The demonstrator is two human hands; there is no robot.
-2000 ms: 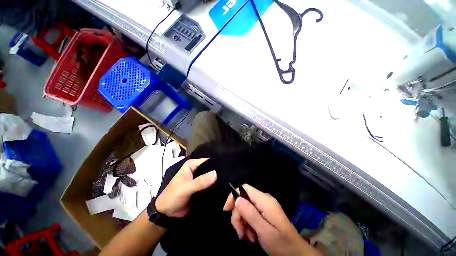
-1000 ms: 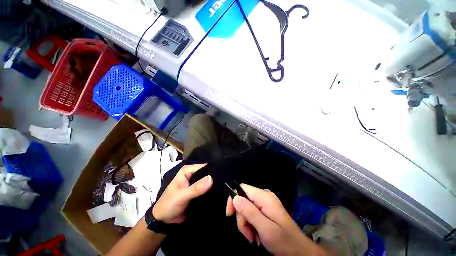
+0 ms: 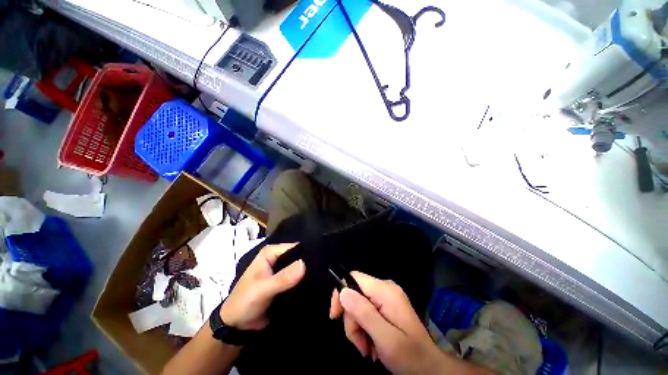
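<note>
A black garment [image 3: 322,322] lies bunched over my lap; its folds are too dark to tell apart. My left hand [image 3: 264,286], with a black watch on the wrist, pinches the garment between thumb and fingers. My right hand [image 3: 381,315] holds small dark pointed snips or tweezers [image 3: 341,278] between thumb and fingers, tips towards my left hand, over the garment. I cannot tell whether the tips touch the cloth.
The white machine table [image 3: 454,139] bears a black hanger [image 3: 401,66], loose threads and a sewing machine [image 3: 615,66] at the right. At the left are a scrap-filled carton [image 3: 121,289], a blue stool [image 3: 176,139] and a red basket [image 3: 99,139].
The view has shifted slightly, so table and hanger sit further left. My left hand keeps its pinch on the garment. My right hand still holds the tool, with little movement.
</note>
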